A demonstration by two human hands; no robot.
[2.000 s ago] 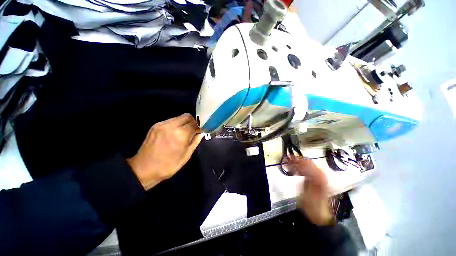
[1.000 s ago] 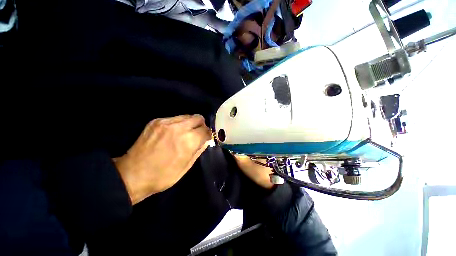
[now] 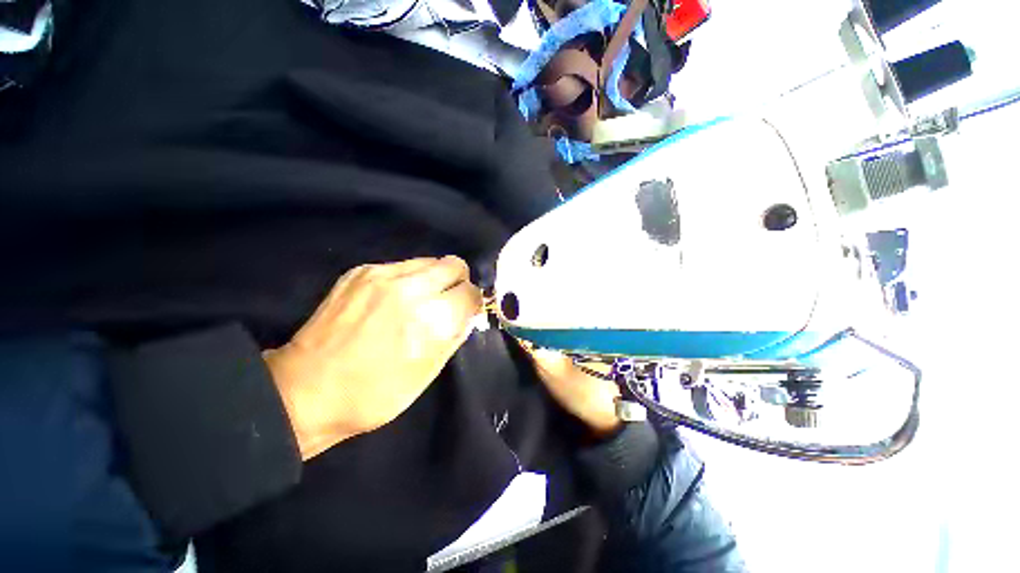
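Note:
The black garment panel (image 3: 268, 190) spreads over the left and middle of the view and runs to the sewing machine head (image 3: 626, 257). My left hand (image 3: 380, 341) pinches the cloth with its fingertips beside the left end of the head. My right hand (image 3: 576, 392) lies under the head, on the black cloth; its fingertips are hidden, so its grip cannot be told. The needle and presser foot are hidden by the head and fingers. A white fabric piece (image 3: 503, 515) shows beside the black cloth near the table's front.
Grey-white cut pieces (image 3: 447, 28) lie behind the black cloth. Blue and brown strips (image 3: 593, 73) with a red item (image 3: 687, 16) are heaped behind the head. A dark thread cone (image 3: 934, 69) stands at the upper right. The ruler edge (image 3: 509, 543) runs along the front.
The view has tilted and closed in on the machine head. My right hand has moved left from beside the scissors to under the head. My left hand stays at the cloth.

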